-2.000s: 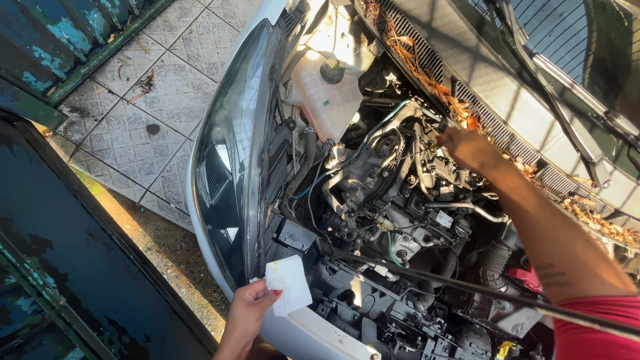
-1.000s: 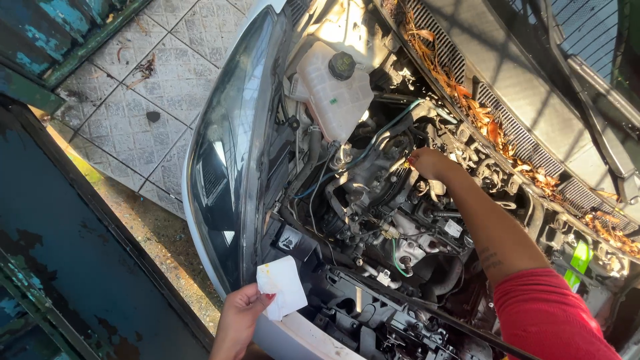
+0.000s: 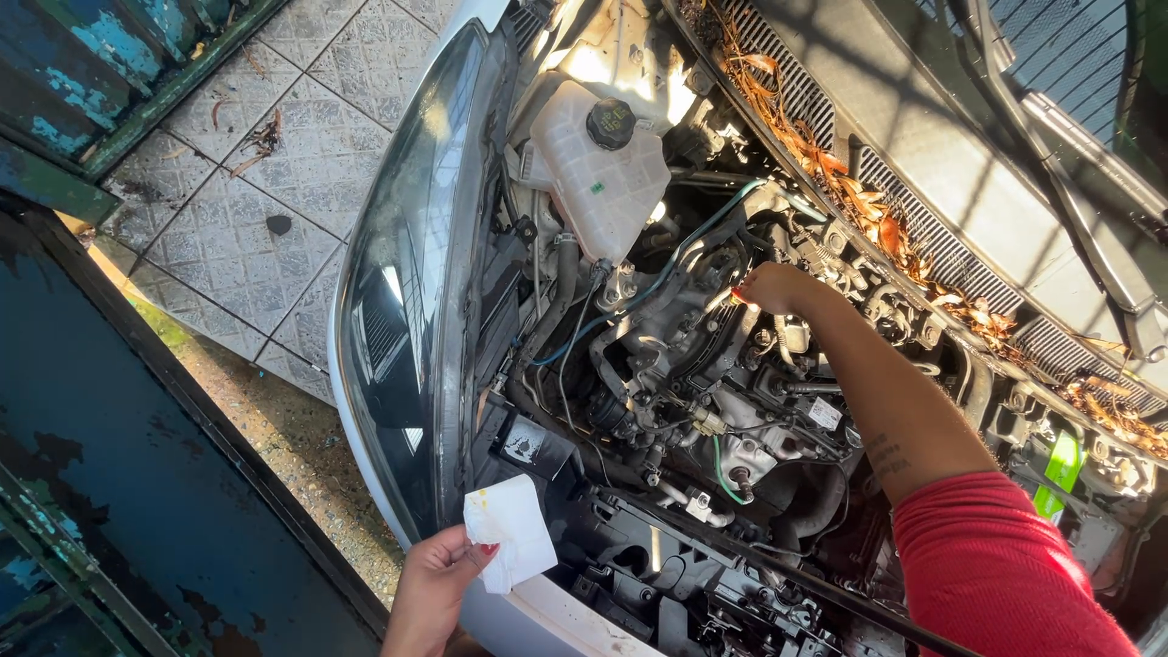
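In the head view, my left hand point(image 3: 443, 579) pinches a folded white paper point(image 3: 511, 534) with a small yellowish stain, over the front edge of the car body by the headlight point(image 3: 411, 274). My right hand point(image 3: 776, 290) is down in the engine bay with its fingers bent around a small light-coloured end, perhaps a dipstick handle, above the engine point(image 3: 675, 338); what exactly it grips is partly hidden. Up and left of that hand sits a translucent coolant reservoir point(image 3: 598, 173) with a black cap point(image 3: 610, 123). A thin blue-green hose point(image 3: 671, 265) runs between reservoir and engine.
A black rod point(image 3: 821, 593) crosses the bay's lower part. Dry leaves point(image 3: 890, 233) lie along the cowl grille point(image 3: 940, 242) below the wiper arm point(image 3: 1077, 210). A dark painted metal gate point(image 3: 137, 411) stands at left, beside floor tiles point(image 3: 274, 182).
My right hand has moved from near the cowl side of the engine toward the reservoir side. My left hand keeps hold of the white paper. The view has shifted somewhat.
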